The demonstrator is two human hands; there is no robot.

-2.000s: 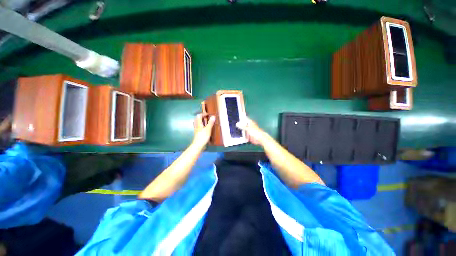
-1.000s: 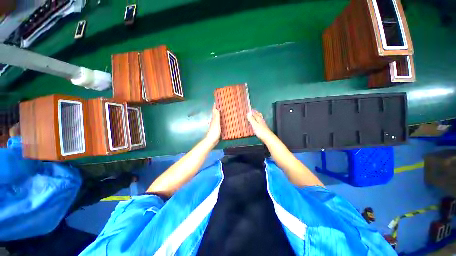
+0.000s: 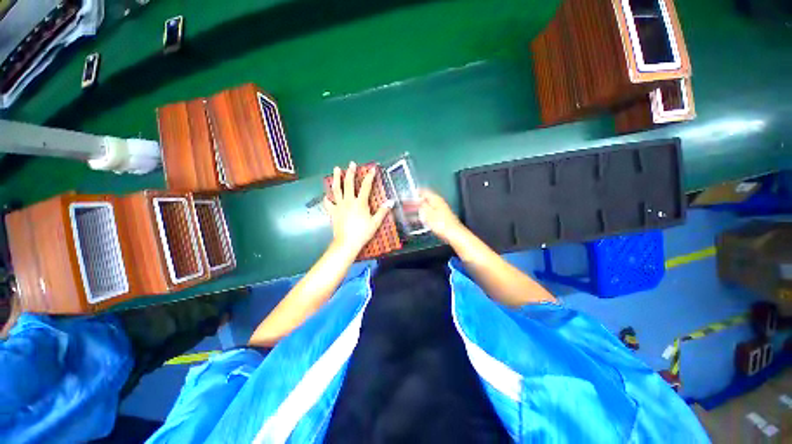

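A short stack of brown fixture frames [image 3: 388, 238] lies on the green bench in front of me. My left hand [image 3: 354, 211] lies on it with the fingers spread. My right hand [image 3: 434, 214] holds the right edge of a thin white-bordered frame [image 3: 404, 192] with a dark outline, at the right side of the stack. The frame is blurred, so I cannot tell whether it still touches the stack. A black slotted tray [image 3: 573, 195] lies to the right of my right hand, its recesses showing no units.
Brown frame stacks stand at left [image 3: 65, 251], upper left [image 3: 227, 137] and upper right [image 3: 599, 61]. A pale tube with a wrapped end [image 3: 126, 154] reaches in from the left. Two small phone-like units lie at the far upper left. A blue stool [image 3: 627, 263] stands below the bench.
The stack, held between both hands a second ago, now lies under my spread left hand, slightly further left. My right hand has taken hold of a thin frame at its right side. The view has shifted.
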